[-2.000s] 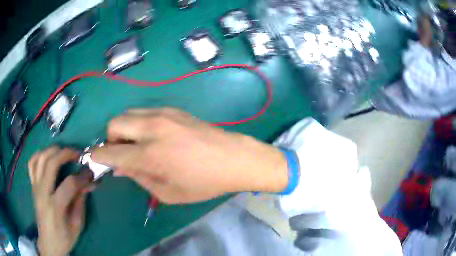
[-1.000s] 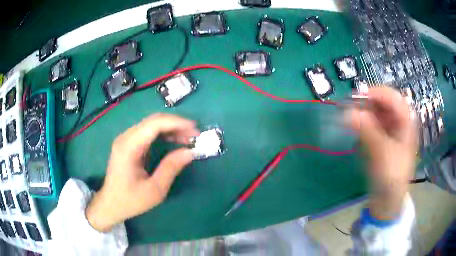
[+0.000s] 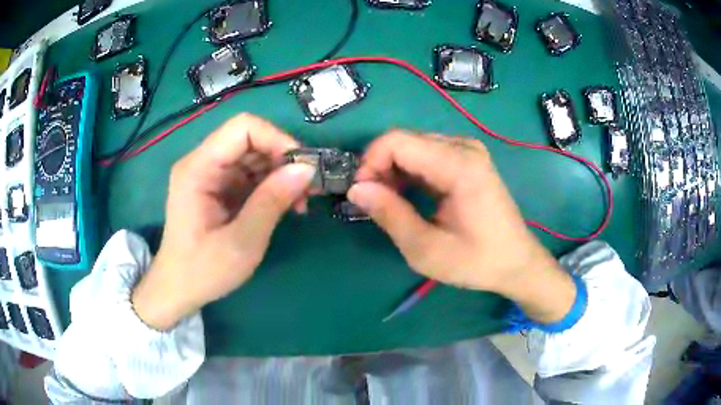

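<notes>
My left hand (image 3: pixel 237 198) and my right hand (image 3: pixel 443 213) hold a small dark electronic module (image 3: pixel 330 169) between them, raised above the green mat. My left thumb and fingers grip its left end, and my right thumb and fingertips are at its right end. Part of another dark module (image 3: pixel 352 211) shows just below and behind it, partly hidden by my right hand. The red test probe (image 3: pixel 413 299) lies on the mat below my right hand, its handle end hidden.
Other modules (image 3: pixel 330 92) lie spaced on the mat (image 3: pixel 261 316). A teal multimeter (image 3: pixel 57 170) and a white tray (image 3: pixel 46 304) stand at the left. Clear blister trays (image 3: pixel 672 134) lie at the right. A red test lead (image 3: pixel 466 113) curves across the mat behind my hands.
My right hand has come back from the blister trays to meet my left hand. A module is now held up between both hands. The view has shifted slightly.
</notes>
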